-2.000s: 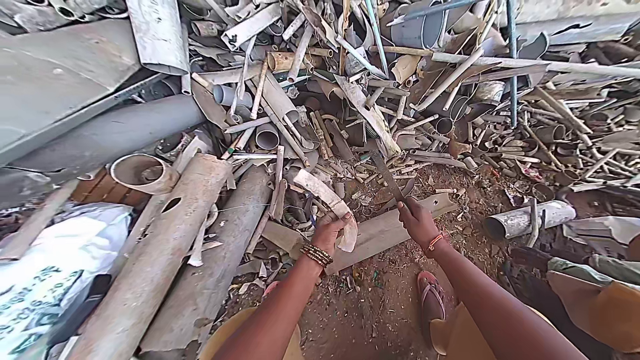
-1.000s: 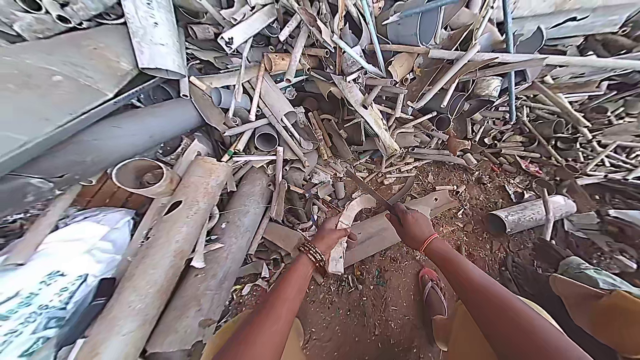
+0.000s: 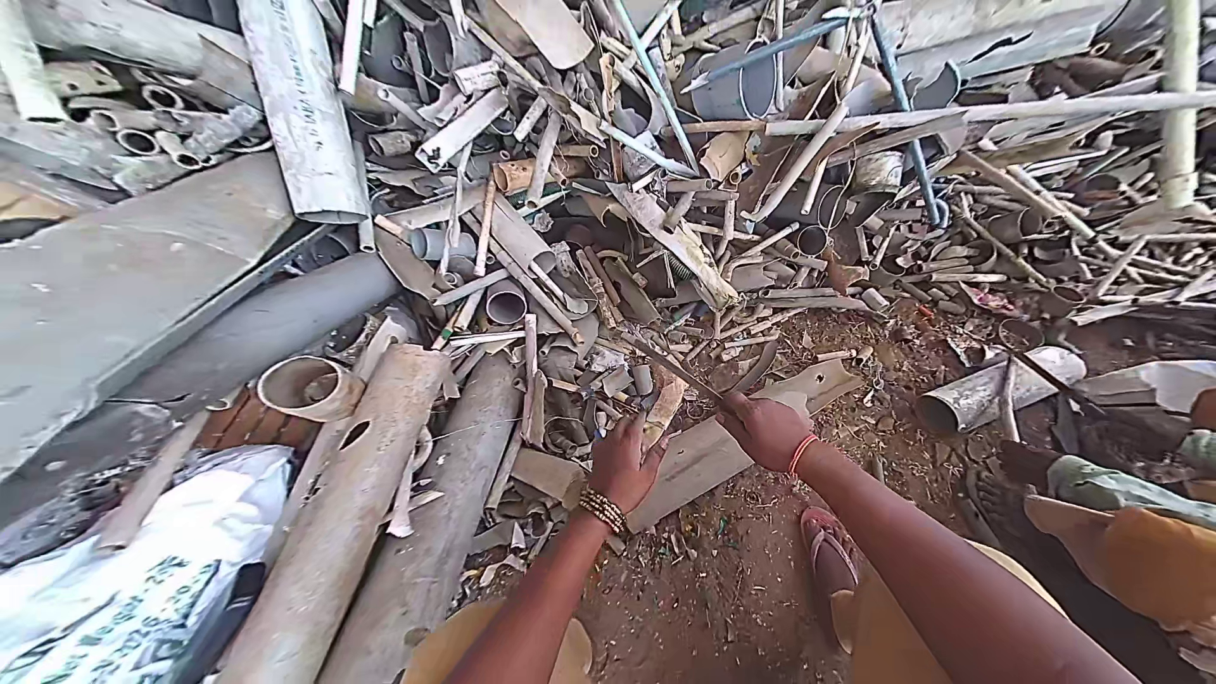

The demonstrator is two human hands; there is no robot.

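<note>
My right hand (image 3: 768, 429) is closed round the handle end of a long, dark blade-like tool (image 3: 673, 364), which points up and left over the scrap. At the lower centre my left hand (image 3: 627, 465) is at the near end of a short, pale piece of pipe scrap (image 3: 665, 407); its fingers partly hide the contact. The far end of that piece lies close to the blade. Below both hands a long, flat, grey-brown plastic offcut (image 3: 698, 470) lies on the soil, with a curved dark strip (image 3: 757, 367) beyond my right hand.
A heap of broken pipes and offcuts (image 3: 703, 256) spreads across the back. Large pipes (image 3: 332, 513) and a white printed sack (image 3: 204, 522) lie at left. A grey pipe section (image 3: 1007, 389) rests on the soil at right. My sandalled foot (image 3: 829, 570) is below my right hand.
The long curved white piece held in my left hand earlier no longer shows; a shorter piece is by that hand now. My right hand still holds the tool, its blade angled up and left.
</note>
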